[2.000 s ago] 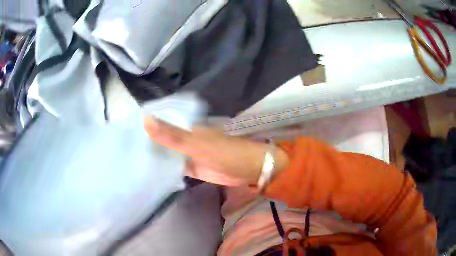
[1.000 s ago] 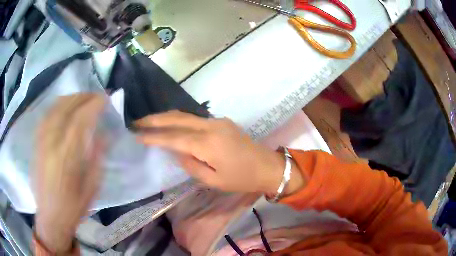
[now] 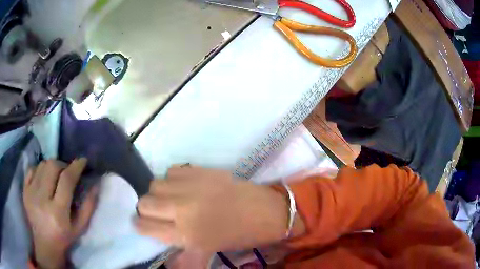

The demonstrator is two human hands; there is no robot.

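The dark grey panel [image 3: 100, 139] runs from beside the needle area of the sewing machine [image 3: 58, 73] down towards my hands. The light grey panel [image 3: 113, 215] lies under and between my hands. My left hand [image 3: 55, 210] rests on the cloth at the lower left, fingers bent, pressing on the dark and pale pieces. My right hand [image 3: 195, 207] has curled fingers at the edge of the cloth and seems to pinch it; its fingertips are partly hidden. The presser foot and the cloth's far end are hard to make out at the left.
Scissors with one red and one orange handle [image 3: 316, 39] lie across the machine bed and white table [image 3: 210, 100]. A printed ruler [image 3: 284, 126] runs along the table edge. Dark cloth [image 3: 405, 110] lies in a brown cardboard or wood holder [image 3: 447, 68] at the right.
The view has shifted, and the machine now sits further left. My left hand has come down onto the cloth and is less blurred. My right hand is lower, its fingers more curled.
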